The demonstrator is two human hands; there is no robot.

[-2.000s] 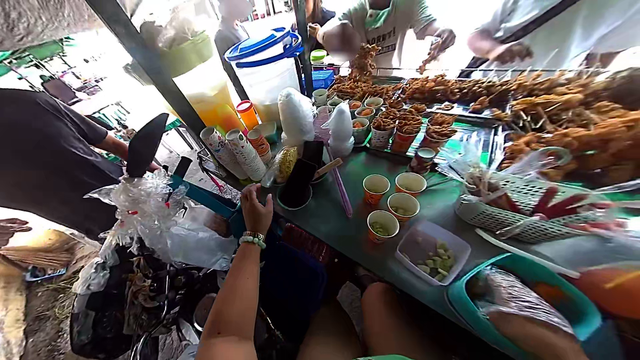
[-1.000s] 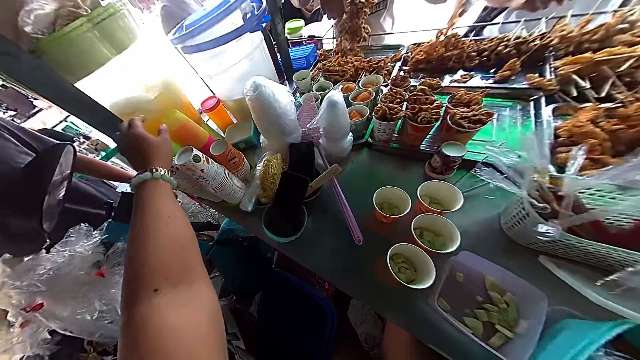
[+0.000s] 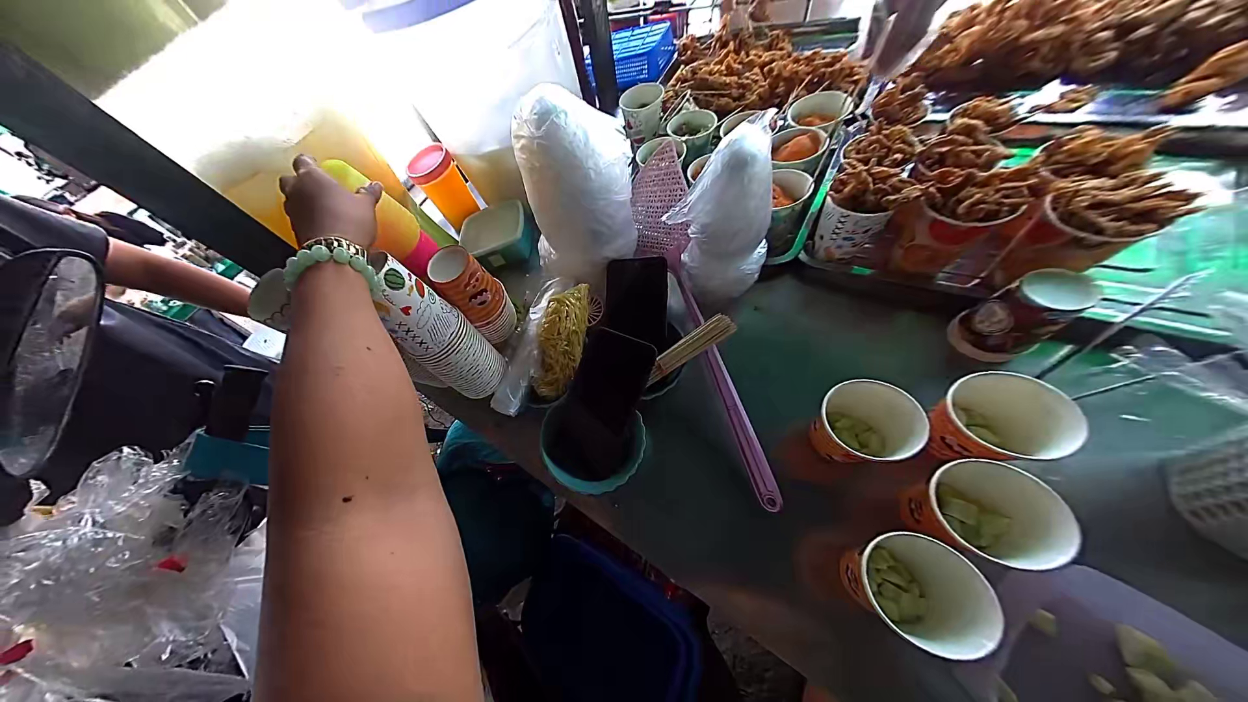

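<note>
My left hand (image 3: 330, 205), with a green bead bracelet, reaches to the upper left and overlaps a yellow bottle with a pink end (image 3: 398, 230); whether its fingers grip the bottle cannot be told. An orange shaker with a red lid (image 3: 444, 183) stands to its right. Below the hand lean a stack of printed paper cups (image 3: 444, 336) and a stack of orange paper cups (image 3: 475, 292). Several orange paper cups (image 3: 965, 595) with pale green chopped pieces stand at the right. My right hand is out of view.
Wrapped white bags (image 3: 575, 175), a pink mesh swatter (image 3: 726, 409) and a teal bowl (image 3: 593, 473) holding dark phone-like objects are mid-table. Trays (image 3: 809, 255) with cups of fried food line the back. Another person's arm (image 3: 175, 278) is at the left.
My left hand has moved from beside the dark objects in the bowl up and left to the yellow bottle. The view has swung and come closer to the table.
</note>
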